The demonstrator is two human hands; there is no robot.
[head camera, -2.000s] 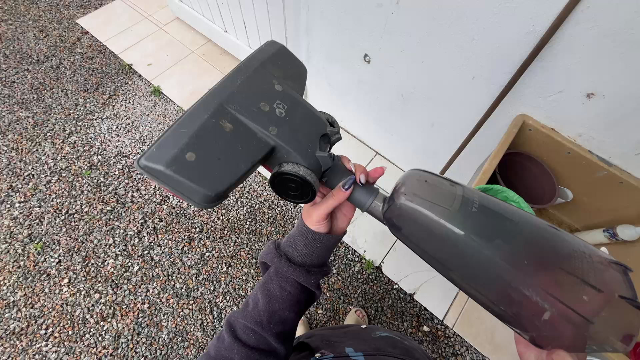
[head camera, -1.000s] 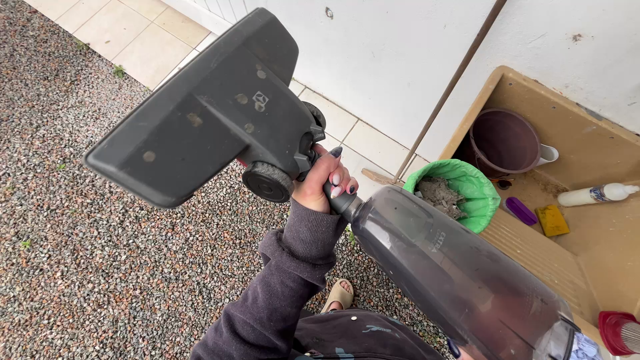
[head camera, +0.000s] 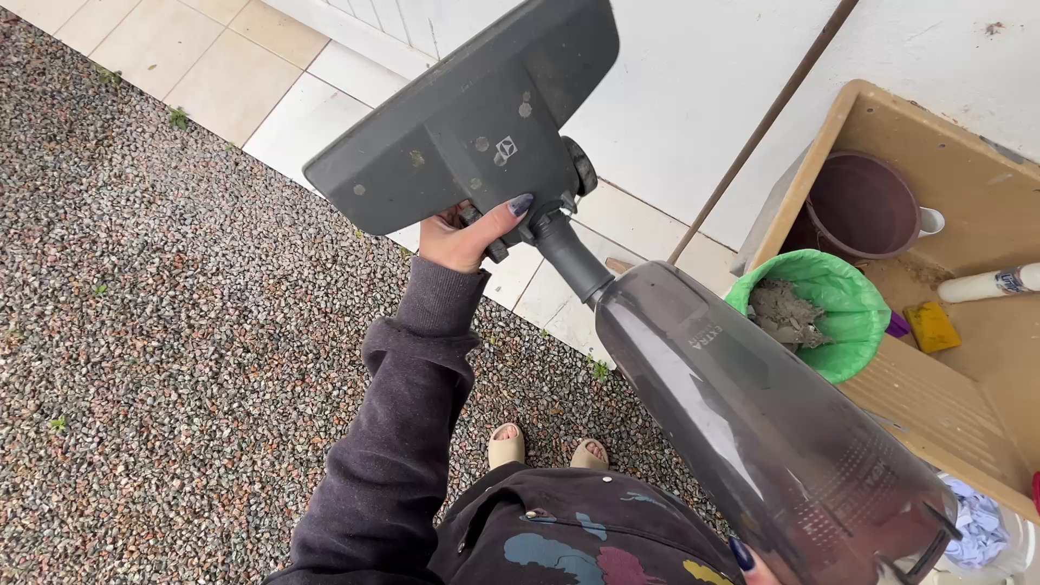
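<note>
My left hand (head camera: pixel 467 236) grips the grey floor head (head camera: pixel 496 122) of a stick vacuum cleaner from below, beside its small wheel, with the thumb on top near the neck. A ribbed swivel neck (head camera: pixel 569 256) joins the head to the smoky translucent vacuum body (head camera: pixel 756 414), which slants down to the right. Only the fingertips of my right hand (head camera: pixel 751 562) show at the lower edge, against the underside of the body; the rest of that hand is hidden. The floor head has pale spots of dirt on it.
At right stands a tan laundry sink (head camera: pixel 959 390) with a dark bucket (head camera: pixel 865 203), a yellow sponge (head camera: pixel 932 327) and a white bottle (head camera: pixel 987 284). A green-lined bin (head camera: pixel 845 341) holding grey dust is by its edge. A thin pole (head camera: pixel 764 126) leans on the white wall. Gravel lies underfoot.
My left hand has shifted from the neck onto the floor head beside its wheel. The green-lined bin, largely hidden behind the vacuum two seconds ago, now shows its grey contents.
</note>
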